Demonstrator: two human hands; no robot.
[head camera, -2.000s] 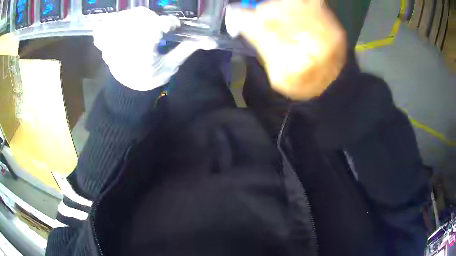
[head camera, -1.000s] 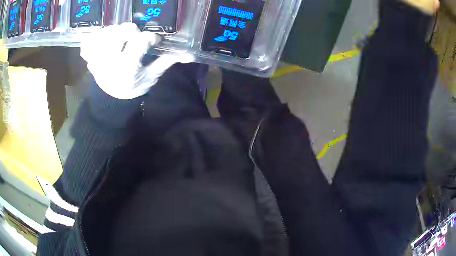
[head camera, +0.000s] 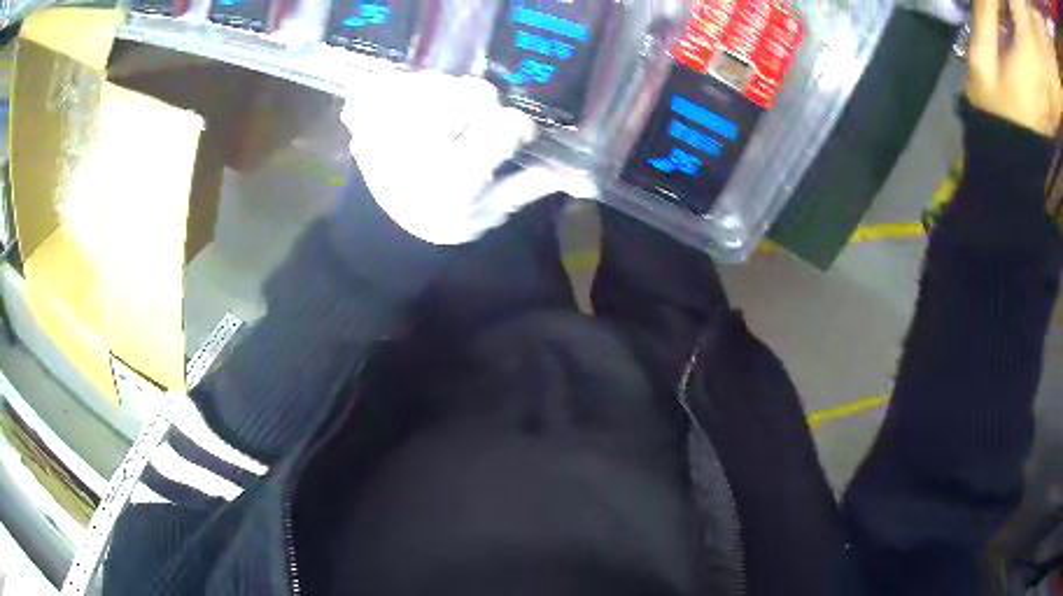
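Observation:
The clear blister tray (head camera: 729, 239) lies across the top of the view and overhangs the green bench top, tilted. Several keypad phones sit in its pockets. The rightmost phone (head camera: 682, 142) shows a dark screen with blue characters and a red key half. The phone beside it (head camera: 544, 52) shows its dark screen. My left hand (head camera: 437, 151), in a white glove, grips the tray's near edge. My right hand (head camera: 1016, 64) is bare, at the upper right, away from the tray and partly cut off by the frame; whether it holds anything is unclear.
The green bench corner (head camera: 857, 175) shows right of the tray. An open brown carton (head camera: 128, 221) with clear plastic stands at the left. A perforated metal strip (head camera: 128, 466) runs at lower left. Grey floor with yellow lines lies below the bench.
My right hand has moved from the tray out to the upper right. The tray and my gloved left hand appear lower and further right, and the red keys now show.

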